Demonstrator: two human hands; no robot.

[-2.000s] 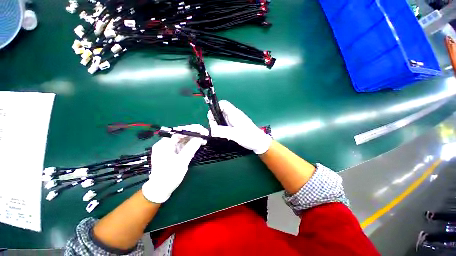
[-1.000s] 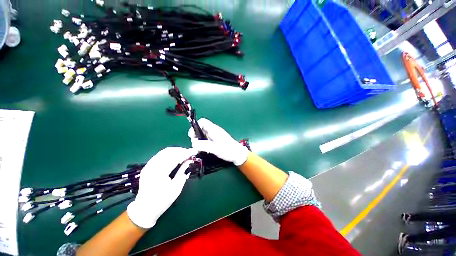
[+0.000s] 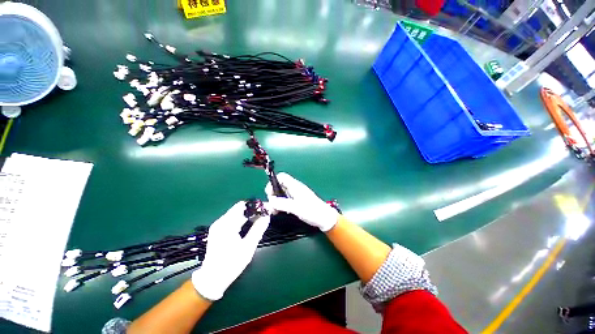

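My left hand (image 3: 229, 249), in a white knit glove, pinches dark connector ends (image 3: 255, 209) between thumb and fingers. My right hand (image 3: 301, 201), also gloved, is closed around a bunch of black harness branches (image 3: 262, 158) that points up and away, with small red and black parts along it. Under both hands a harness bundle (image 3: 174, 247) lies near the bench edge. Its white connectors (image 3: 117, 270) fan out at the left and a reddish end shows right of my right hand. The bundle's middle is partly hidden by my hands.
A larger harness bundle (image 3: 228, 91) lies at the back. A blue tote (image 3: 427, 98) stands at the back right, and a pale strip (image 3: 479, 199) lies near the right edge. A paper sheet (image 3: 42, 235), a fan (image 3: 26, 59) and a yellow sign (image 3: 202, 7) are also there.
The view has shifted, showing more of the fan and the yellow sign. My left hand held a branch pointing left earlier; now it holds connector ends upright beside my right hand, which keeps its grip.
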